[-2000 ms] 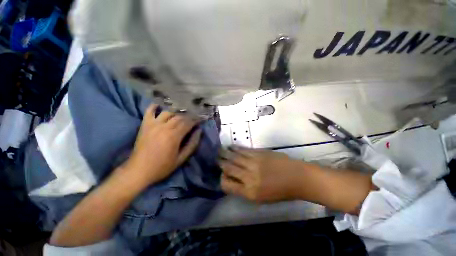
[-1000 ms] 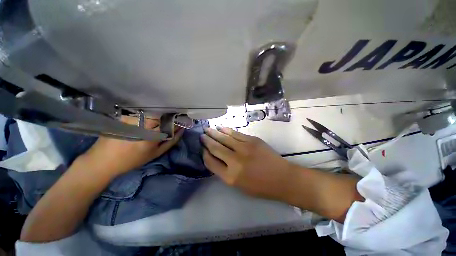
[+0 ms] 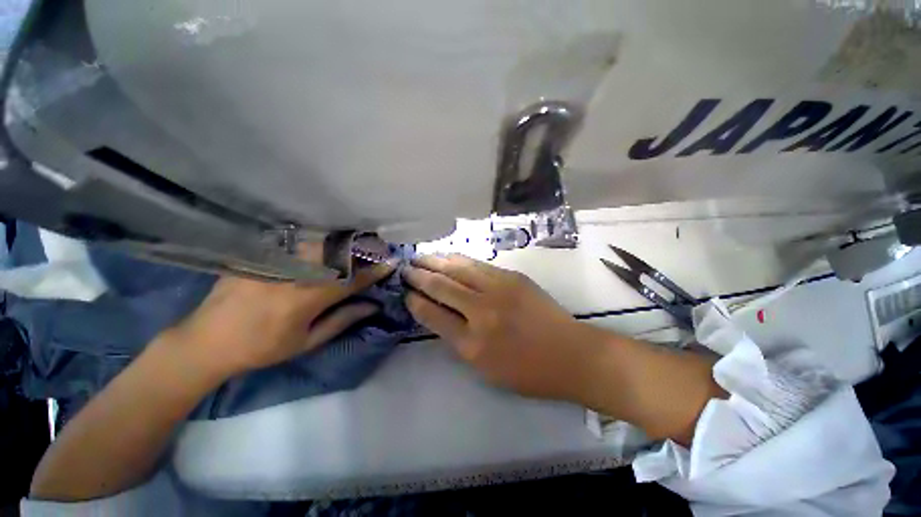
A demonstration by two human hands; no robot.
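Note:
A blue-grey garment piece [image 3: 293,379] lies bunched on the white bed, under and left of both hands. My left hand [image 3: 273,318] presses and pinches the cloth beside the presser foot area; its upper part is hidden by the machine head. My right hand [image 3: 485,318] has its fingertips on the cloth edge just right of the needle area, close to my left fingertips. The needle itself is hidden or too small to tell. The bright needle plate [image 3: 459,239] shows above my right fingers. White cloth [image 3: 71,265] lies at the far left.
The large cream sewing machine head [image 3: 343,111] marked "JAPAN 77" fills the top. A slotted metal bracket [image 3: 533,167] sits on its front. Dark thread snips [image 3: 651,285] lie open right of my right hand, near its white ruffled cuff. The rounded table edge [image 3: 404,483] is below.
The view has moved closer under the machine head since the oldest frame. The garment has shifted left and less of it shows in front of my hands. My fingertips are now closer together.

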